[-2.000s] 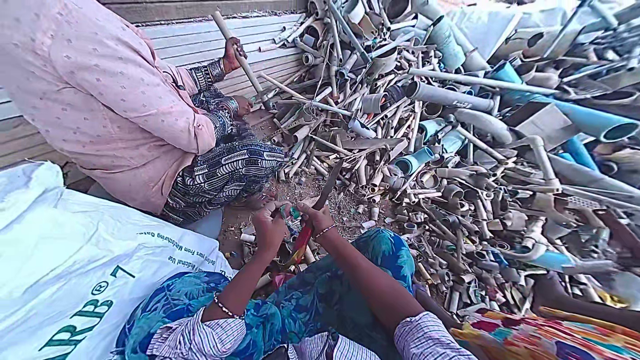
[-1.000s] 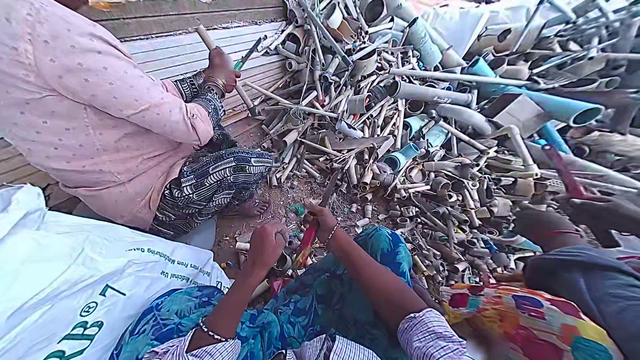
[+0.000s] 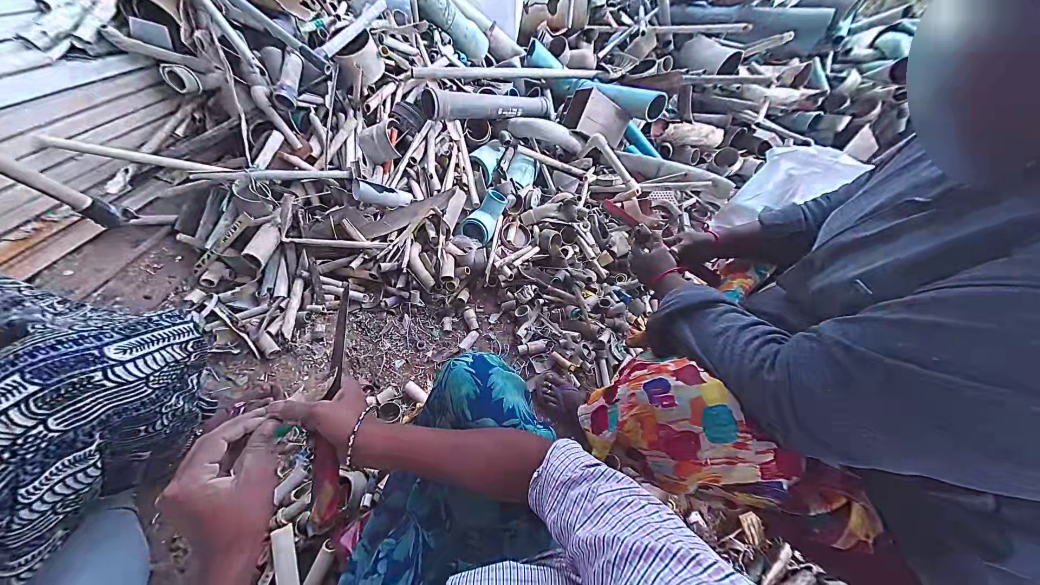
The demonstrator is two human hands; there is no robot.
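Observation:
My left hand (image 3: 223, 487) is at lower left, slightly blurred, its fingers curved toward the fingertips of the other hand; whether it grips something is hidden. My right hand (image 3: 329, 414), with a beaded bracelet, pinches a small green piece (image 3: 283, 431) beside an upright, dark, curved blade (image 3: 340, 341). Below that hand, the blade's reddish lower part (image 3: 327, 487) stands among cut pipe bits. Beyond lies a large heap of scrap plastic pipes and fittings, including a blue-green pipe fitting (image 3: 485, 215) and a grey pipe (image 3: 487, 106).
On the right sits a co-worker in a dark sleeve (image 3: 731, 357), hands (image 3: 662, 252) over the heap near a red tool (image 3: 619, 213). Another person's patterned garment (image 3: 97, 374) is close at left. A long pipe-handled tool (image 3: 57, 191) reaches in over slatted boards (image 3: 89, 106).
The view has swung right, bringing the co-worker in the dark sleeve well into sight. My left hand's fingers have come up against my right hand's, where they were apart a second ago.

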